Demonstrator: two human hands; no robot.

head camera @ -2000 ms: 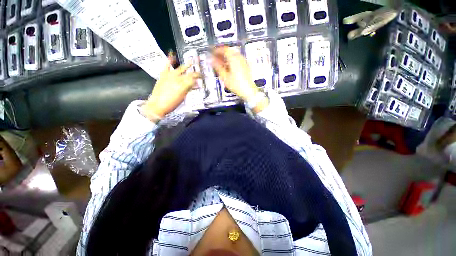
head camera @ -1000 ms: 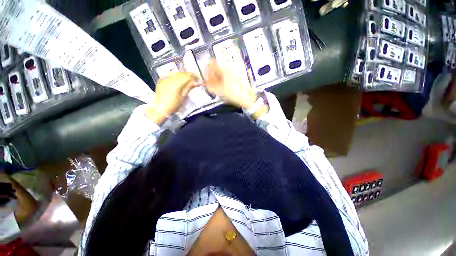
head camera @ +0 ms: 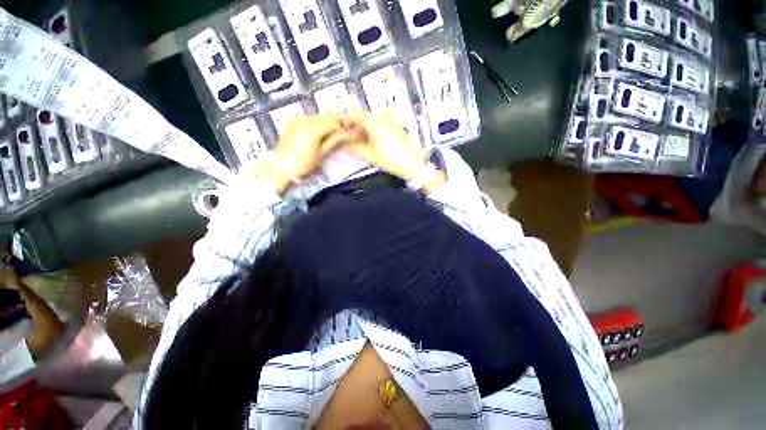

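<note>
A clear blister tray (head camera: 470, 124) with small white devices (head camera: 217, 71) in two rows lies in front of me. Each visible device has a dark oval near one end. My left hand (head camera: 298, 149) and my right hand (head camera: 393, 153) are over the near row, with fingertips close together or touching. The fingers are bent and slightly blurred, so I cannot tell what is between them. They hide parts of the near-row devices. A long printed paper strip (head camera: 113, 105) runs from the upper left to beside my left sleeve.
A white ring (head camera: 205, 201) is at the bench edge by my left sleeve. Filled trays (head camera: 640, 101) are stacked right, others (head camera: 52, 138) left. Tweezers-like dark sticks (head camera: 495, 76) and a beige object (head camera: 532, 17) lie right of the tray. Crumpled clear plastic (head camera: 134, 290) is below left.
My hands have come together over the near row. The view has shifted, so the tray appears further left and tilted. The white ring now shows by my left sleeve.
</note>
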